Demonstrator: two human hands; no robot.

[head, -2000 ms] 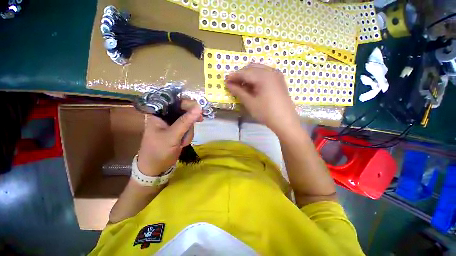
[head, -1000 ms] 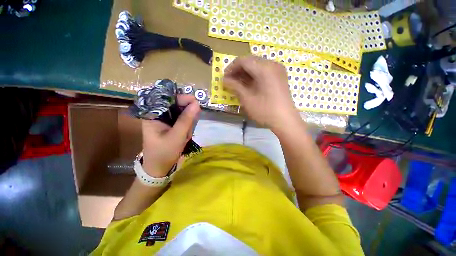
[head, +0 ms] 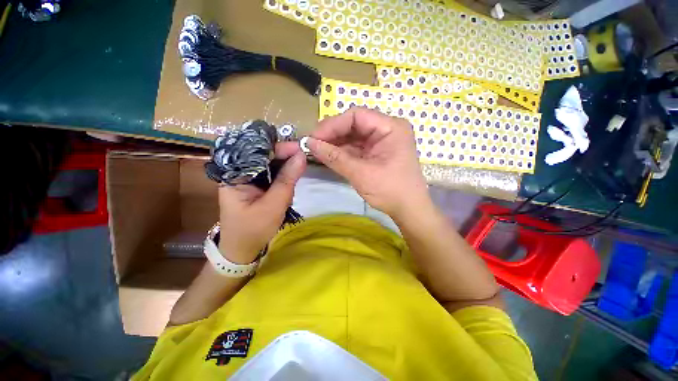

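Observation:
My left hand (head: 256,205) is closed round a bunch of wired discs (head: 244,151), silver and dark, with black leads showing below the hand. My right hand (head: 379,160) meets the left thumb and forefinger at a small white-faced disc (head: 305,144). The right thumb and forefinger touch this disc; whether a separate ring is on it cannot be told. Another white-faced disc (head: 285,132) sticks out just behind the left fingertips. The yellow gasket sheet (head: 476,138) with rows of rings lies behind and right of my right hand, which hides part of its left end.
A tied bundle of wired parts (head: 249,61) lies on the cardboard pad (head: 175,100). Spare gasket sheets (head: 424,37) overlap behind. A white scrap (head: 569,126) and yellow roll (head: 606,46) are at right. Below the bench are an open carton (head: 141,223), red stool (head: 546,260) and blue bins (head: 628,275).
My right hand has moved from the gasket sheet left and towards me, to the left fingertips. The disc there is now between both hands' fingers. The left hand still holds the bunch.

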